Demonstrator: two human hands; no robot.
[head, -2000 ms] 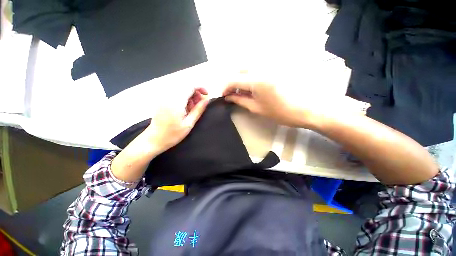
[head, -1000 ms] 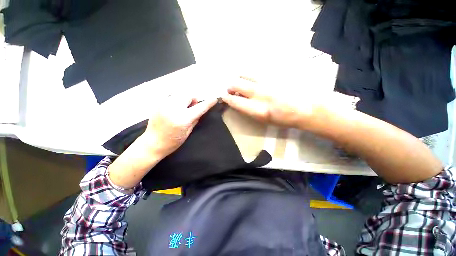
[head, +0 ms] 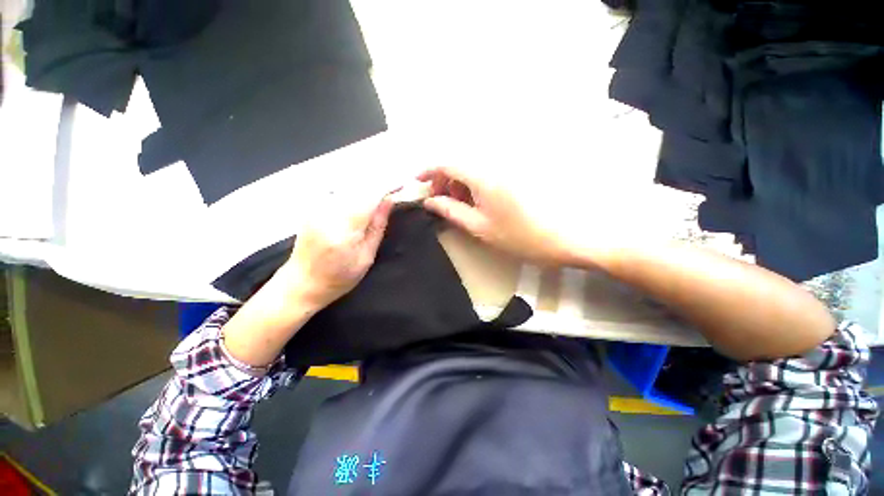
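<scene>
A black panel [head: 393,295] lies over the near edge of the white table, its lower part hanging against the dark apron [head: 465,417]. A small corner tab [head: 514,312] sticks out at its lower right. My left hand [head: 339,247] rests on the panel, its fingertips at the upper edge. My right hand [head: 480,213] is at the same top corner, thumb and curled fingers pinching the panel edge. The fingertips of both hands nearly meet there and partly hide the edge. A pale board [head: 485,271] shows below my right hand.
Black cut pieces [head: 262,97] lie on the white table [head: 126,232] at the upper left. Overlapping black piles [head: 805,165] lie at the right. A brown carton [head: 92,334] stands below left. Blue bins [head: 640,373] show under the table edge.
My right fingers have curled more at the panel's top corner, and my left fingertips have drawn slightly back to the left. The panel lies nearly as before. The view has shifted slightly.
</scene>
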